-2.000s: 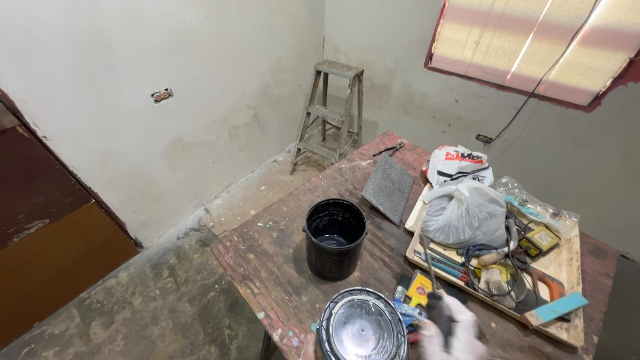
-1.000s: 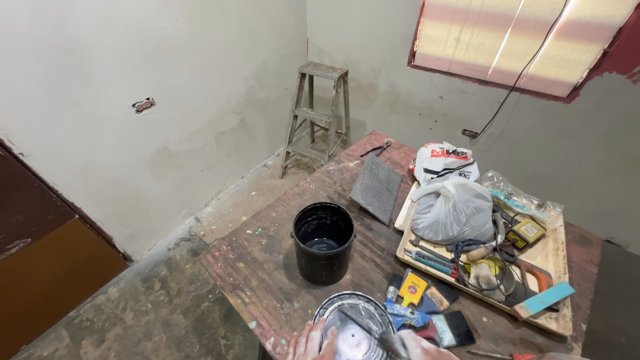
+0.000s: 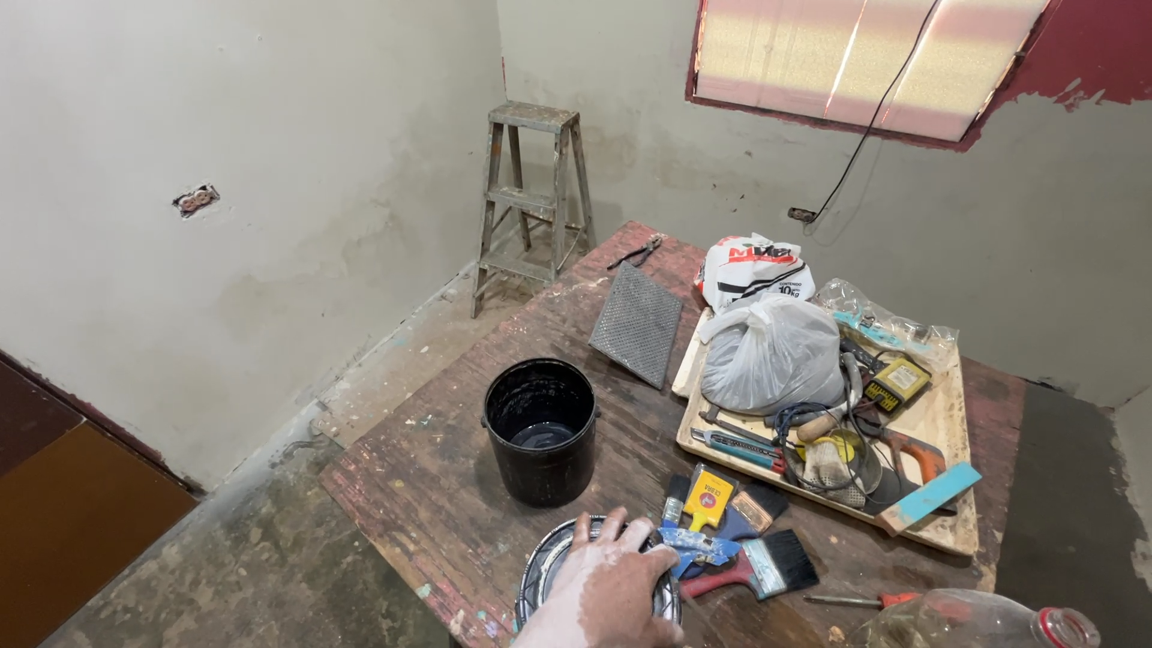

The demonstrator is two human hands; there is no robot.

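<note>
My left hand [image 3: 607,580] lies palm down over the top of a black-rimmed round container [image 3: 531,576], its fingers spread and curled towards the rim. White residue coats the fingers. My right hand is out of view. A black plastic bucket [image 3: 544,481] stands just behind, with dark liquid or a wet surface inside. Right of my hand lie a blue scraper or brush part [image 3: 697,547] with pale residue, a yellow-handled paintbrush [image 3: 708,495], a red-handled paintbrush [image 3: 765,567] with dark bristles, and more brushes. My hand hides most of the container's top.
A wooden tray [image 3: 954,531] holds a tied plastic bag [image 3: 774,355], a utility knife, a saw and cables. A grey textured sheet [image 3: 637,324] and pliers [image 3: 636,253] lie behind. A screwdriver [image 3: 846,600] and clear plastic bottle [image 3: 972,621] are at front right. A stepladder [image 3: 531,193] stands beyond.
Two seconds ago a hand held a long tool right of the round container. One second ago both hands were at its top. Now the right hand has left the view.
</note>
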